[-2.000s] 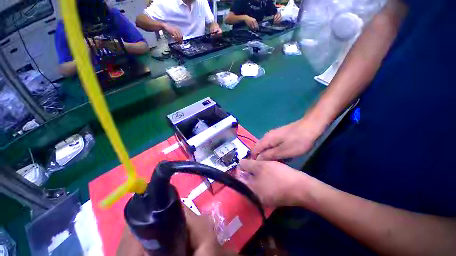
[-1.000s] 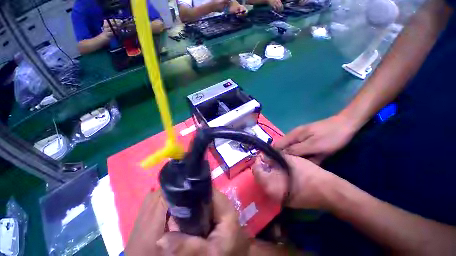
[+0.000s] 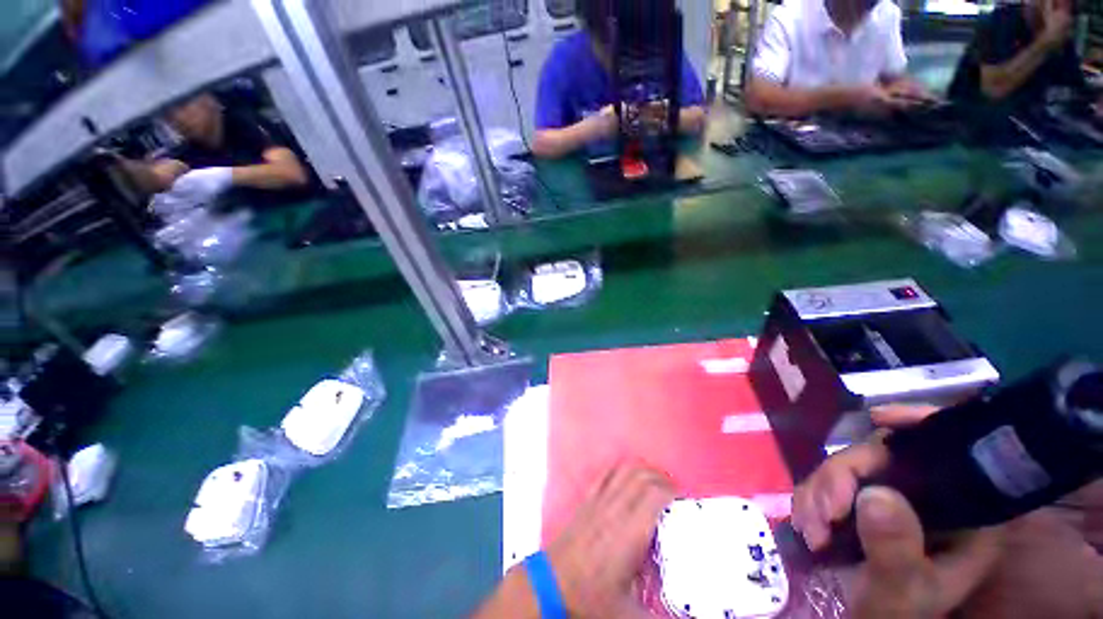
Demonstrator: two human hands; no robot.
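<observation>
A white housing (image 3: 722, 559) with small dark holes and dark parts lies face up at the front of the red mat (image 3: 641, 411), with clear plastic around it. My left hand (image 3: 599, 538), with a blue wristband, grips its left edge. My right hand (image 3: 901, 550) is shut on a thick black screwdriver (image 3: 986, 460) with a white label, tilted sideways right of the housing. Its bit is hidden. More fingers show beside the screwdriver; I cannot tell whose they are. The black screw feeder (image 3: 877, 345) stands behind, its outlet partly hidden.
A flat grey bag (image 3: 460, 429) and white paper (image 3: 524, 472) lie left of the mat. A metal post (image 3: 375, 181) rises behind the bag. Bagged housings (image 3: 230, 502) lie on the green bench at left and across it. Several people work opposite, one with a white glove (image 3: 200, 184).
The view has turned left. The screwdriver, upright between my hands before, is now tilted at the right in my right hand. My left hand has moved to the housing, now visible. The yellow strap is out of view.
</observation>
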